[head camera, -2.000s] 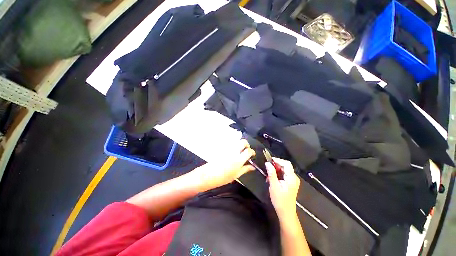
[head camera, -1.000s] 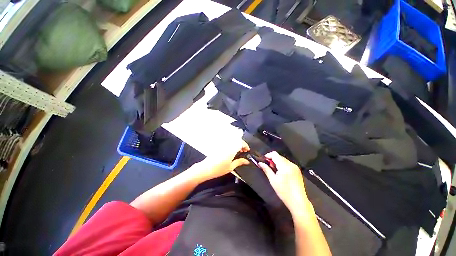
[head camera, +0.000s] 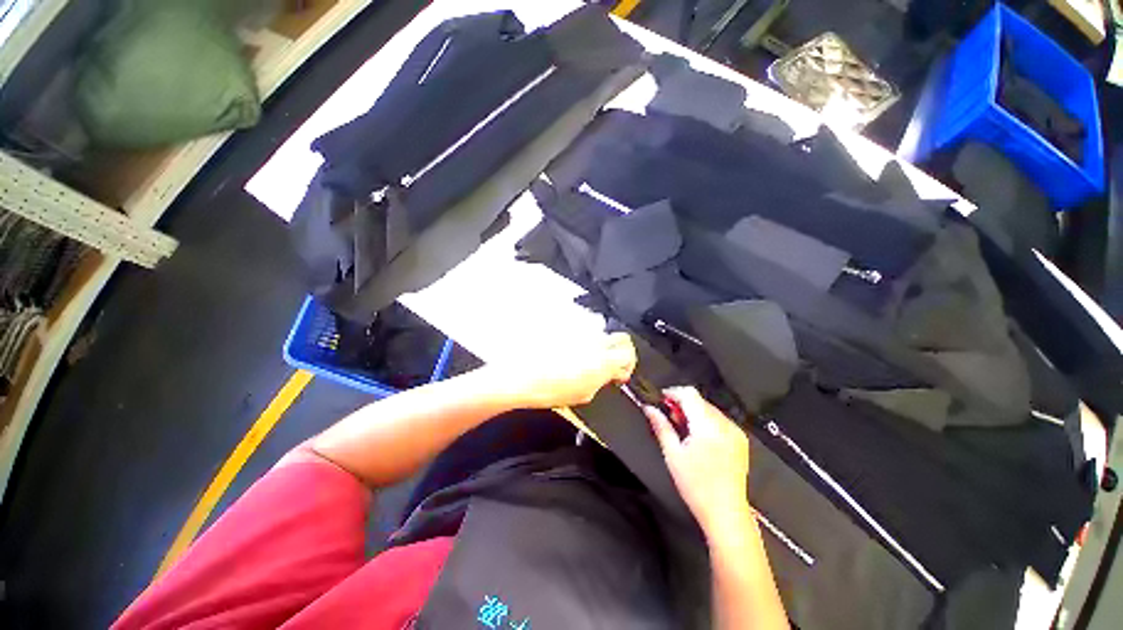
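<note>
My left hand (head camera: 597, 369) pinches the upper end of a dark zippered panel (head camera: 634, 443) at the near table edge. My right hand (head camera: 706, 455) holds thread snips (head camera: 674, 416) with a reddish handle, their tips close to my left fingers at the panel's end. Whether the blades are open or closed cannot be told. A pale zipper line (head camera: 783, 538) shows beyond my right wrist. Another panel with a long zipper (head camera: 856, 502) lies just to the right.
A messy pile of dark pieces (head camera: 764, 172) spreads over the white table (head camera: 474, 302). Layered zippered panels (head camera: 474, 135) lie at its left end. A blue basket (head camera: 370, 384) is below the left edge; a blue crate (head camera: 958, 108) is beyond the far right.
My left hand has shifted slightly up and right on the panel end, and its fingers have closed up. The snips stay in my right hand, which has moved slightly lower. The view has shifted slightly.
</note>
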